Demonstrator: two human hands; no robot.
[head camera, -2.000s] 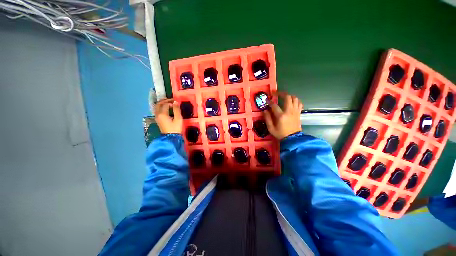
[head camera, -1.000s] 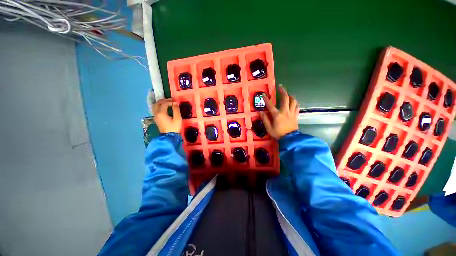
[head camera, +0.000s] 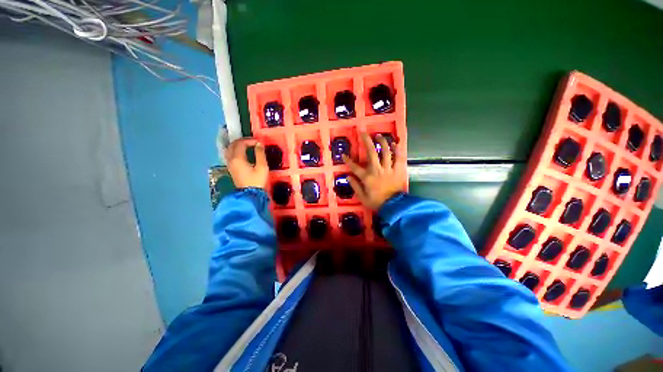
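A coral-red foam tray lies in front of me, with a small glossy black watch head in each visible pocket. My left hand grips the tray's left edge beside the second row. My right hand is over the tray's right half with its fingers spread. One fingertip is at the watch head in the second row, third column; whether it presses is unclear. The hand partly covers the right-column units below the top row. The tray's near end is in shadow against my body.
A second red tray of black units lies tilted at the right. Both are on a dark green bench with a pale left edge and a metallic strip. Loose cables hang at upper left. A blue sleeve and a white sheet show at the right edge.
My right hand has moved left from the tray's right edge and the right-column unit onto the third column. My left hand stays at the left edge.
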